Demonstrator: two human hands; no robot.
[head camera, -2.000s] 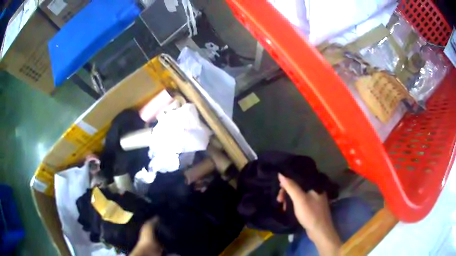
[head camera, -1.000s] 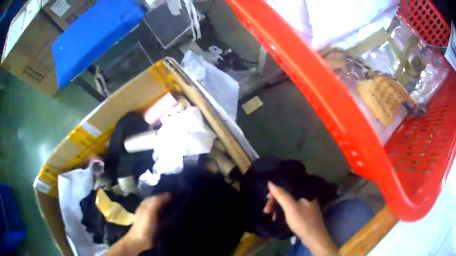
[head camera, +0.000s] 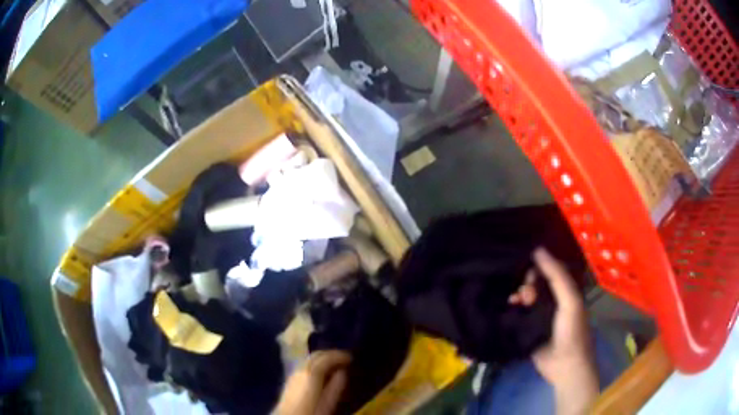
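Observation:
My right hand (head camera: 559, 316) is closed around a bunched bundle of black fabric (head camera: 478, 284) between the box and the red basket, above my lap. My left hand (head camera: 316, 382) is over the near side of the open cardboard box (head camera: 178, 182), its fingers at a second piece of black cloth (head camera: 369, 332); the fingertips are partly hidden, so its grip is unclear. More black cloth (head camera: 231, 357) lies in the box with a yellow-tan paper scrap (head camera: 186, 324) on it.
The box also holds white crumpled material (head camera: 300, 211) and pale rolls (head camera: 232, 213). A red plastic basket (head camera: 551, 138) with plastic bags stands at the right, above a wood-edged table (head camera: 636, 381). A blue panel (head camera: 158, 49) and closed boxes (head camera: 61, 69) are at the back left.
My left hand has moved right and down along the box. The large black cloth it held over the box is no longer there, and the bundle at my right hand looks bigger and sits further right.

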